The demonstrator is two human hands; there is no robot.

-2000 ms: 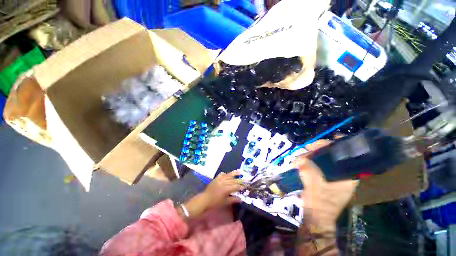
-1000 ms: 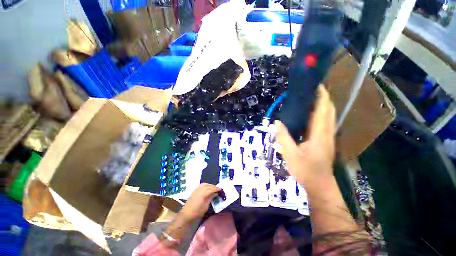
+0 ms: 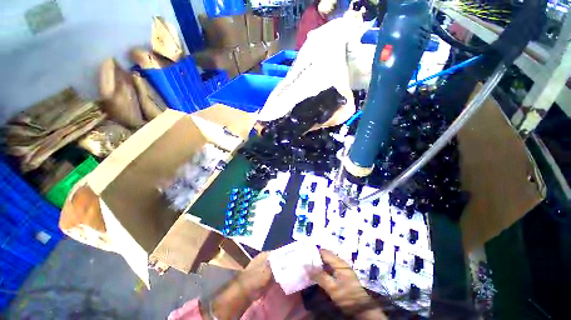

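A white plastic housing [image 3: 294, 267] is held up at the near edge of the bench, its plain flat face showing. My left hand [image 3: 255, 275] grips its left side and my right hand [image 3: 341, 281] grips its right side. The blue-green electric screwdriver [image 3: 388, 94] hangs free, its nose over the grid of white housings [image 3: 375, 231], which hold small dark parts. Green circuit boards with blue components [image 3: 238, 212] stand in rows left of the grid.
A heap of black parts [image 3: 432, 169] lies behind the grid, spilling from a white sack [image 3: 313, 69]. An open cardboard box [image 3: 125, 181] with whitish pieces is at left. A cardboard wall [image 3: 504, 175] stands at right. A person in red is beyond.
My right hand has let go of the screwdriver and moved down to the housing. The housing is now raised between both hands. The screwdriver hangs free, and the view has shifted.
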